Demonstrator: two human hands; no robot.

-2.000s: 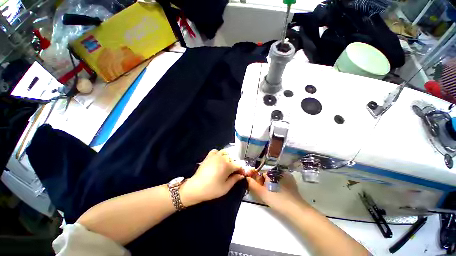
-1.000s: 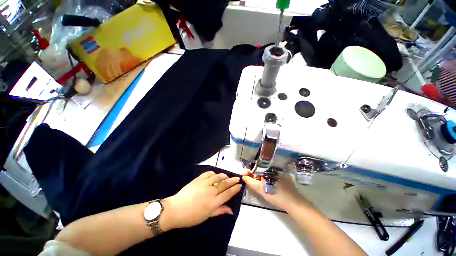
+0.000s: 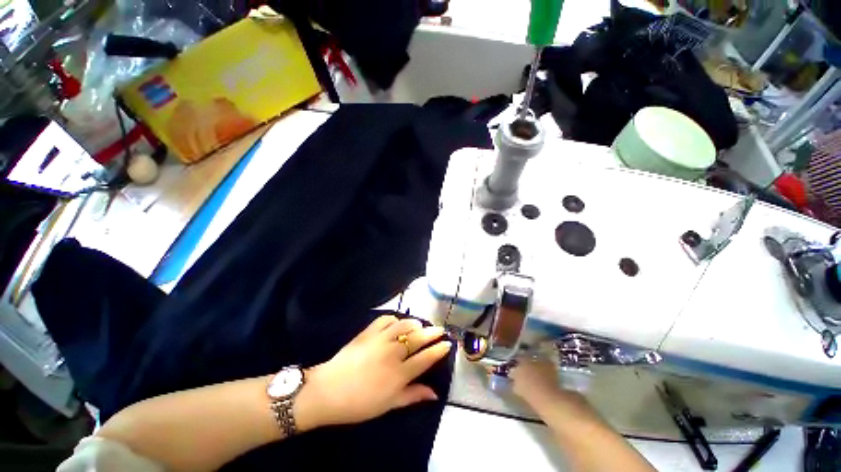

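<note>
A dark navy cloth (image 3: 304,221) spreads left of the white sewing machine (image 3: 590,249) and runs to the needle area. My left hand (image 3: 373,369), with a ring and a wristwatch, lies flat on the cloth, palm down, fingertips just left of the presser foot area. My right hand (image 3: 539,378) is blurred beside the metal parts below the machine head, right of the needle area; its fingers are partly hidden, and whether it holds anything cannot be told. The needle and foot are mostly hidden by the head.
Dark snips (image 3: 687,424) and a thin black tool (image 3: 758,452) lie under the machine arm. A yellow box (image 3: 226,88) stands behind the cloth at left. A pale green round container (image 3: 664,143) is behind the machine. A green-handled screwdriver (image 3: 544,23) stands in the grey post.
My left hand has gone from pinching at the needle area to lying flat on the cloth. My right hand has moved right, away from the cloth edge. The machine appears slightly lower in view.
</note>
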